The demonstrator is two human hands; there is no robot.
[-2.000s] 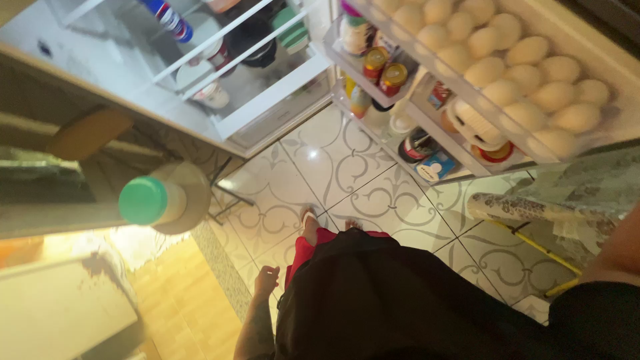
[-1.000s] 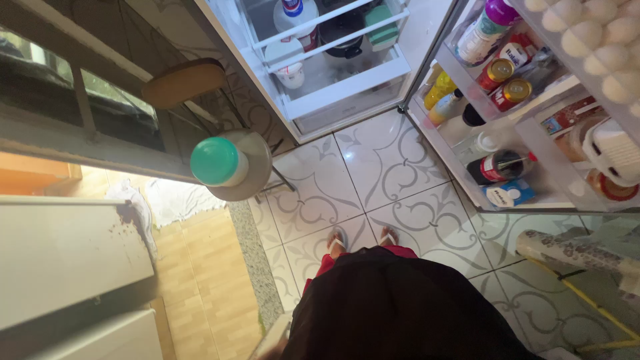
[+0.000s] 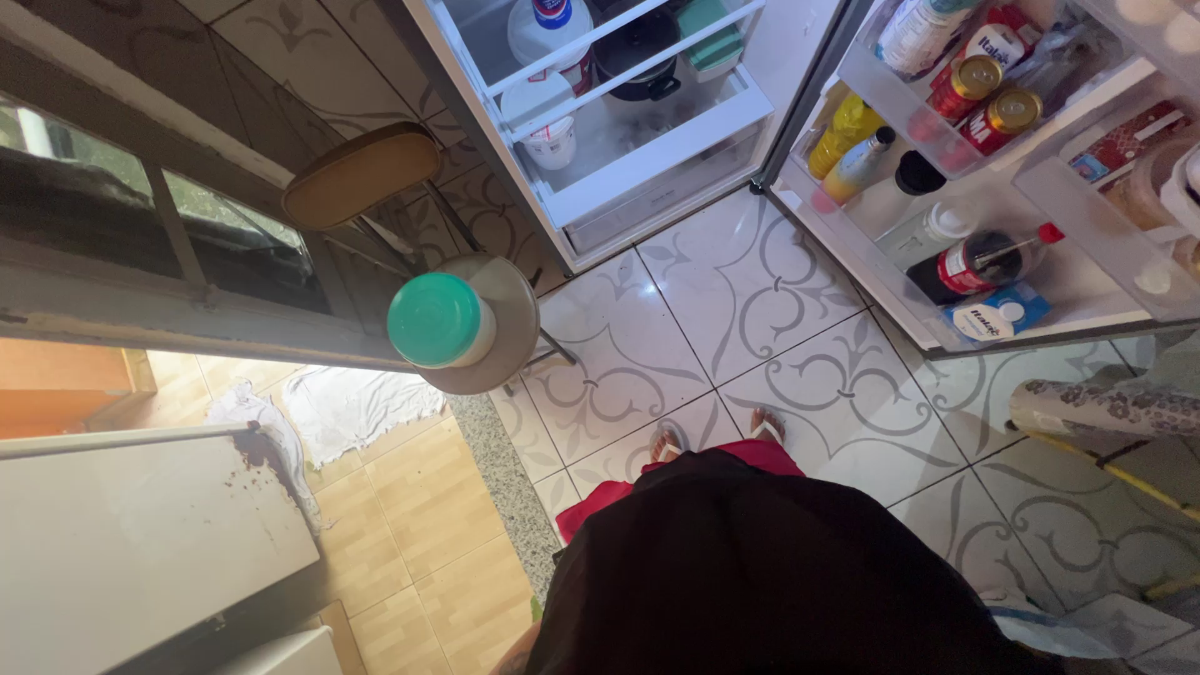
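Note:
Neither of my hands shows now; only a bit of skin, perhaps an arm, appears at the bottom edge left of my dark shirt (image 3: 750, 572). A container with a green lid (image 3: 436, 321) stands on the seat of a chair (image 3: 511, 323). The refrigerator is open, with a white tub (image 3: 547, 131), a dark pot (image 3: 637, 52) and a green container (image 3: 710, 37) inside. Its door shelves hold two cans, one of them a red can with a gold top (image 3: 1001, 120), a cola bottle (image 3: 975, 264), a carton (image 3: 999, 314) and several eggs at the top right corner.
The refrigerator door (image 3: 1078, 333) stands swung out on the right, above a rolled patterned cloth (image 3: 1087, 408) on a yellow frame. At the left are a window frame (image 3: 178, 225), a white appliance (image 3: 141, 534) with rust and a white cloth (image 3: 361, 412) on the floor by a doorway.
A hand visible at the lower left two seconds ago is out of view now. The view has shifted, showing more of the chair and the lower door shelves and fewer eggs.

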